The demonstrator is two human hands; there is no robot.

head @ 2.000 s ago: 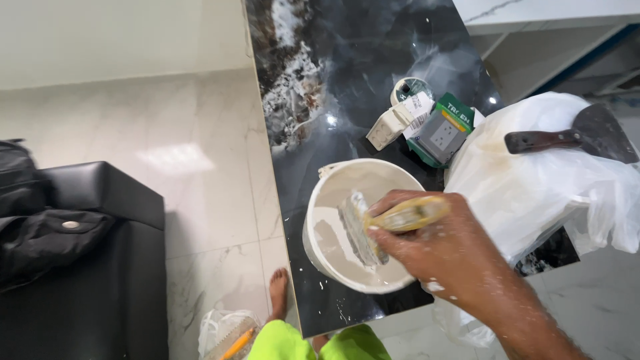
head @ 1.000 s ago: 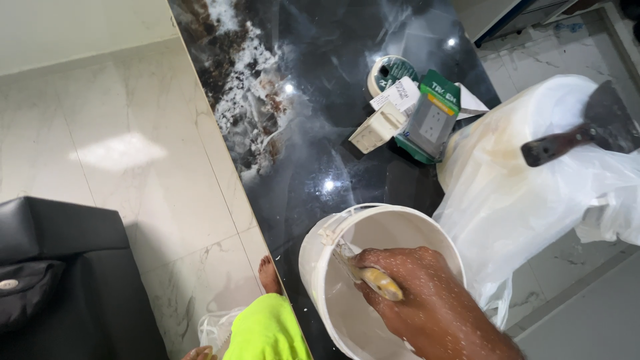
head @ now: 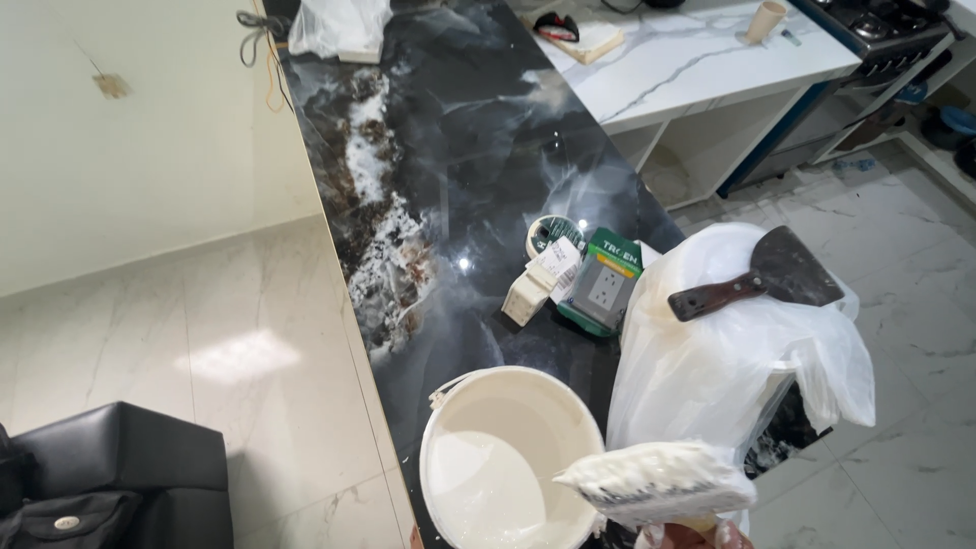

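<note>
My right hand (head: 690, 535) shows only by its fingertips at the bottom edge, closed on the handle of a wide paintbrush (head: 659, 480). White paint coats the bristles, which lie over the right rim of a white plastic bucket (head: 512, 381). White paint (head: 488, 488) fills the lower part of the bucket, which stands on the black marbled countertop (head: 488, 183). My left hand is out of the picture.
Right of the bucket stands a plastic-wrapped container (head: 686, 366) with a putty knife (head: 762, 278) on top. Behind are a boxed electrical outlet (head: 602, 282), a white switch piece (head: 528, 295) and a tape roll (head: 555, 235). A black sofa (head: 145, 465) is at lower left.
The brush was inside the bucket in both earlier frames; now my right hand has it up at the right rim, bristles thick with paint. The view has shifted to show more of the counter's far end.
</note>
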